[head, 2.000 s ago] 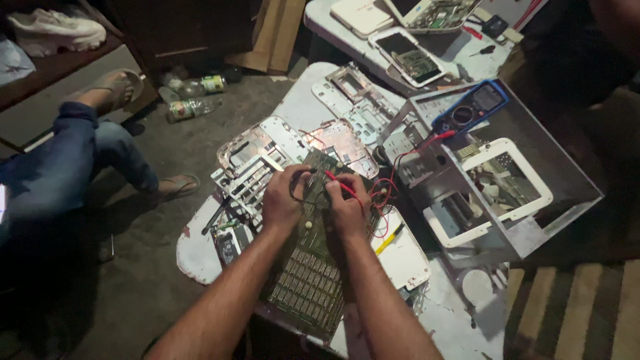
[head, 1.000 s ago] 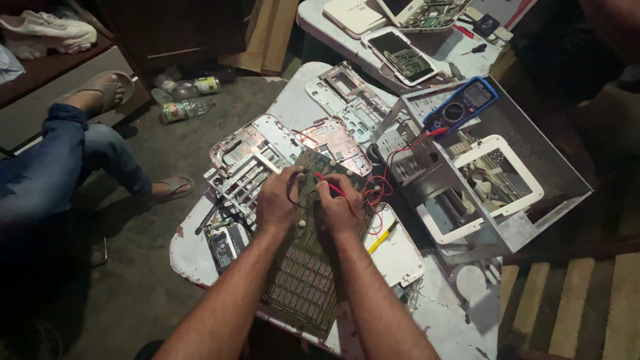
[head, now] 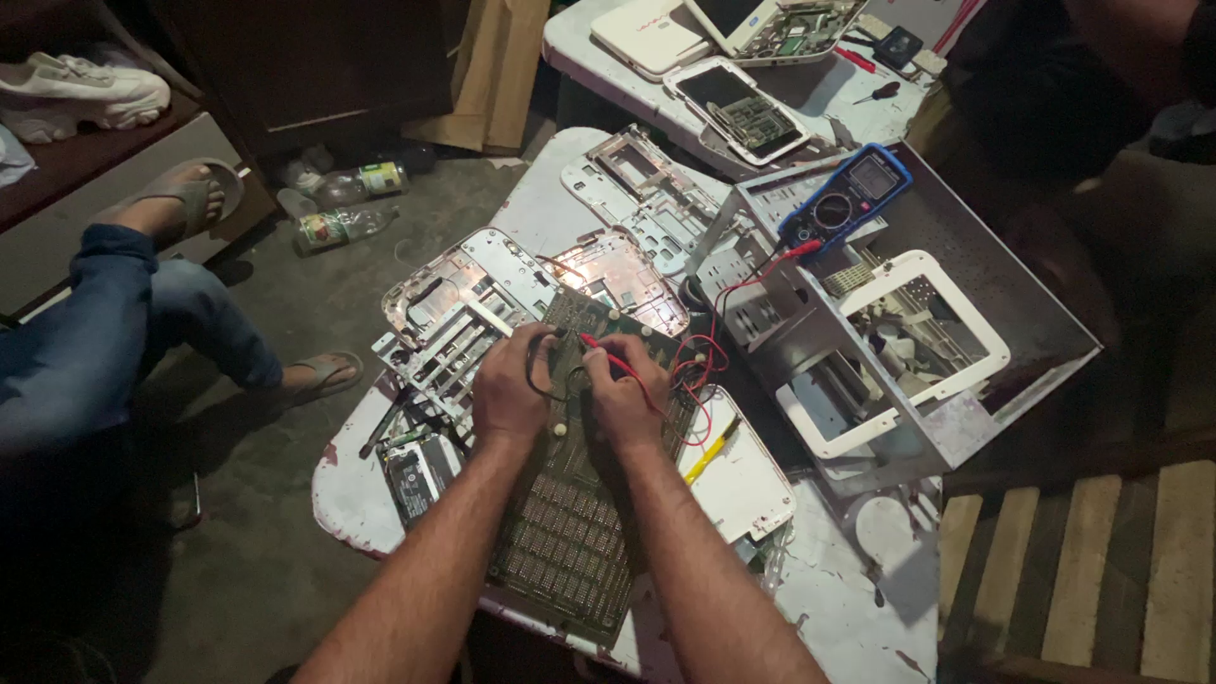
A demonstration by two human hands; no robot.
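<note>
My left hand (head: 513,385) grips a black multimeter probe (head: 559,332), its tip at the upper part of a large green circuit board (head: 560,532). Between the fingers of my right hand (head: 627,389) is a red probe (head: 591,342), pointing at the board close to the black one. Whether the tips touch the board cannot be told. Red and black leads (head: 712,351) loop right of my right hand toward a blue digital multimeter (head: 844,195), which leans on the rim of an open metal case (head: 1007,389). The board lies tilted on a white table (head: 351,475), over other parts.
Metal frames (head: 475,275) and a copper-toned plate (head: 617,271) lie beyond the board. A white cover (head: 750,475) with a yellow tool (head: 712,451) is at its right. White device housings (head: 646,38) fill a second table behind. At left, a seated person's legs (head: 190,304) are near plastic bottles (head: 342,226).
Both hands stay over the upper board with the probes. My right hand's fingers, lower on the board two seconds ago, have shifted slightly up toward the left hand's probe.
</note>
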